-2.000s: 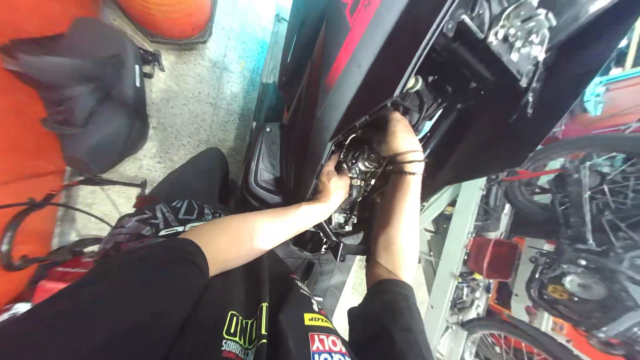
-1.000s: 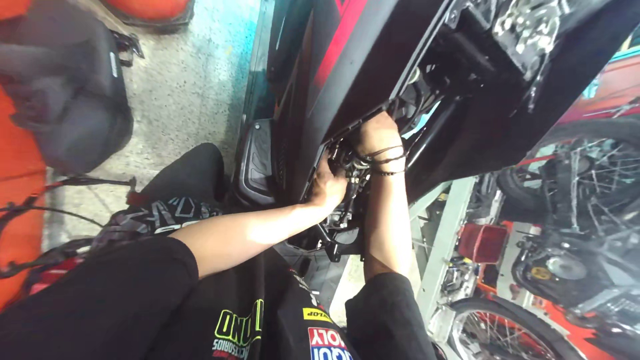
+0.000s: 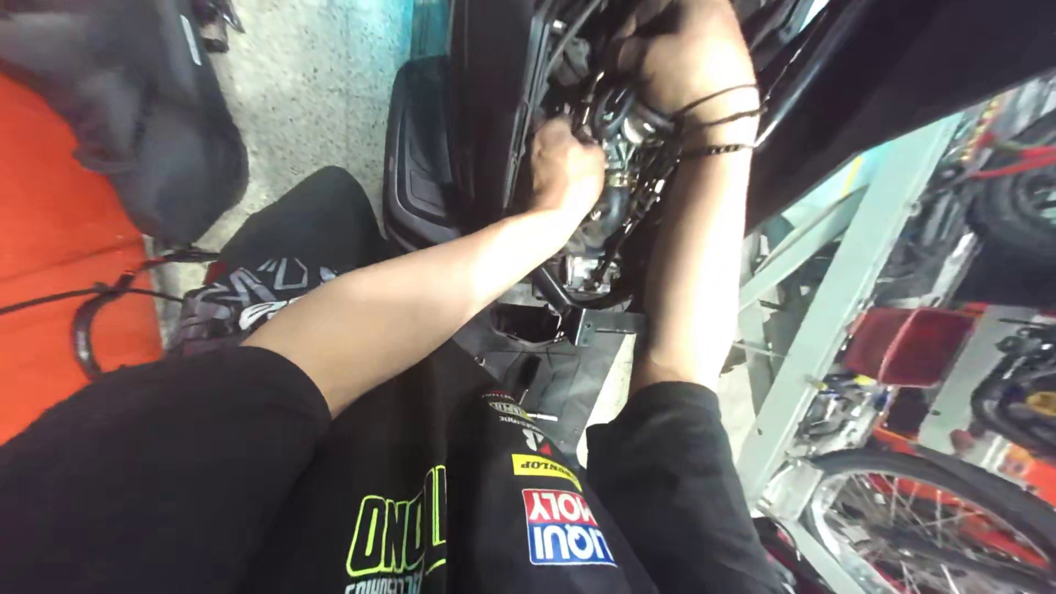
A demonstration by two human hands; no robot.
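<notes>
A motor scooter's black body panel (image 3: 488, 107) surrounds an opening that shows hoses, cables and metal engine parts (image 3: 620, 177). My left hand (image 3: 567, 165) is inside the opening at its left side, fingers curled against the dark parts; its fingertips are hidden. My right hand (image 3: 681, 62) reaches deeper at the upper right, above a black hose, with its fingers out of sight among the parts. Dark bracelets ring the right wrist. Whether either hand grips something cannot be made out.
A black padded seat or case (image 3: 417, 157) stands left of the panel. Further left lie a dark bag (image 3: 157, 107) and an orange surface (image 3: 58, 247). At right are a pale metal frame (image 3: 833, 305), a red tail light (image 3: 912, 346) and a spoked wheel (image 3: 916, 528).
The view has moved closer to the opening. Both hands remain inside it, the right one still the deeper.
</notes>
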